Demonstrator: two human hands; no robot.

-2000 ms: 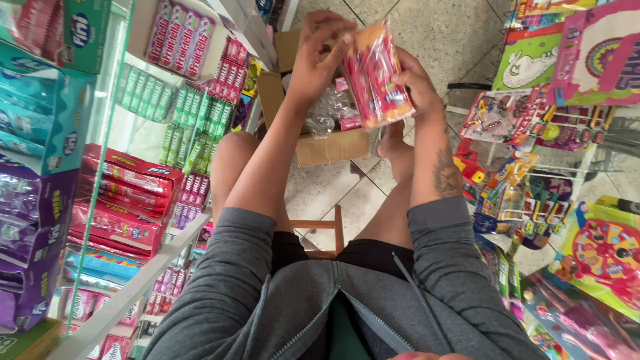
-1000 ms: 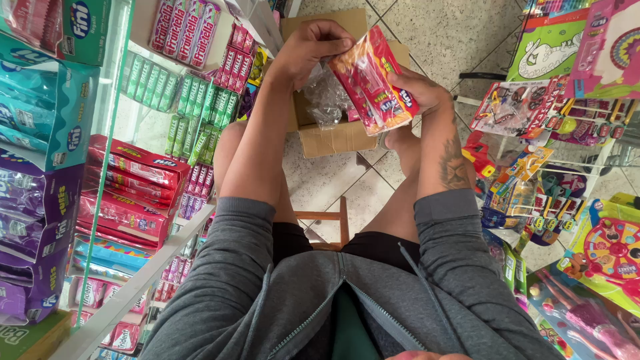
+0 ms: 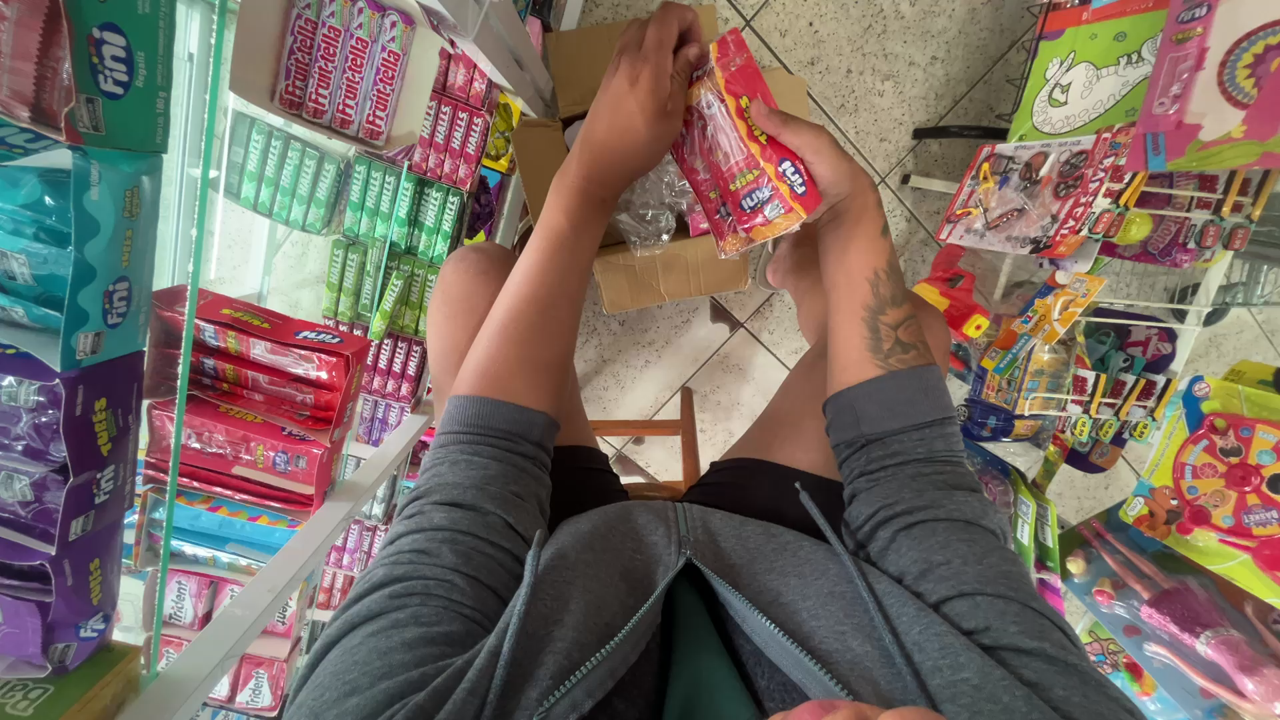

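A red Fini Tubes candy box (image 3: 745,150), its side showing clear-wrapped candy, is tilted in front of me. My right hand (image 3: 825,160) grips its right side, thumb over the front. My left hand (image 3: 640,95) is at the box's upper left edge, fingers curled; whether they pinch the box or its wrap is hidden. Below and behind the hands an open cardboard box (image 3: 672,275) rests on the floor, with crumpled clear plastic (image 3: 645,212) and something pink inside.
At left, a glass-edged shelf holds red Fini boxes (image 3: 250,450), green Halls packs (image 3: 285,175) and Fruit-tella sticks (image 3: 345,70). Hanging toys, including a toy wheel (image 3: 1235,480), line the right. A wooden stool (image 3: 690,435) shows between my legs.
The red candy box has turned in my hands, and its side with the Fini logo now faces more to the right. My left hand has stayed near its upper left edge.
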